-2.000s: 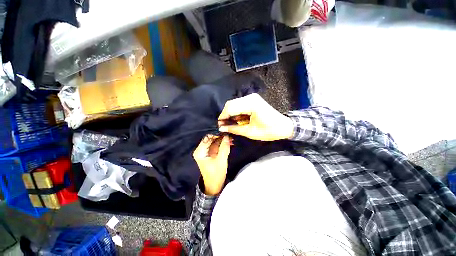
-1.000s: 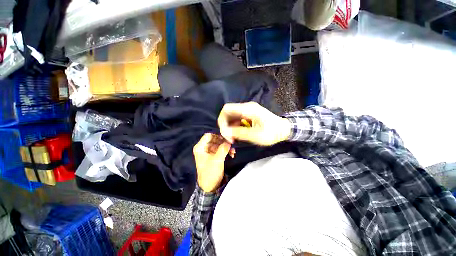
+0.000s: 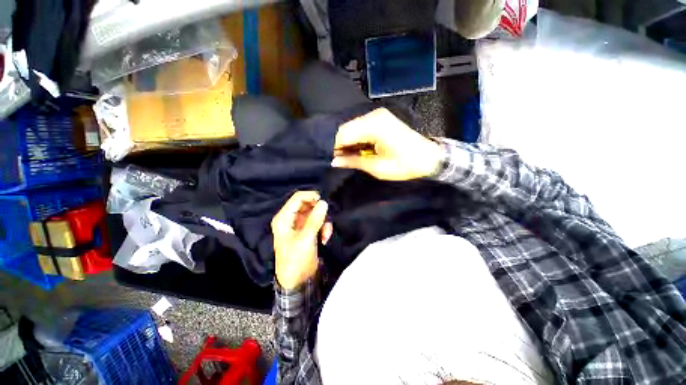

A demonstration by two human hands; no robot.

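A dark navy-black garment lies across the lap and hangs over to the left, with a small white tag on it. My left hand is over the garment at the lower middle, with its fingertips pinched on dark cloth. My right hand is above and to the right of it, curled around a small tool; only a yellowish bit shows in the fist. The tool's tip is not clear. Dark cloth stretches between the two hands.
A black bin with crumpled clear plastic bags stands left of the lap. A carton is beyond it, blue crates at the left, a red stool below, and a large white wrapped bundle at the right.
My hands have moved apart: the right went up and away, the left slightly down and left. Two seconds ago they were close together at the cloth.
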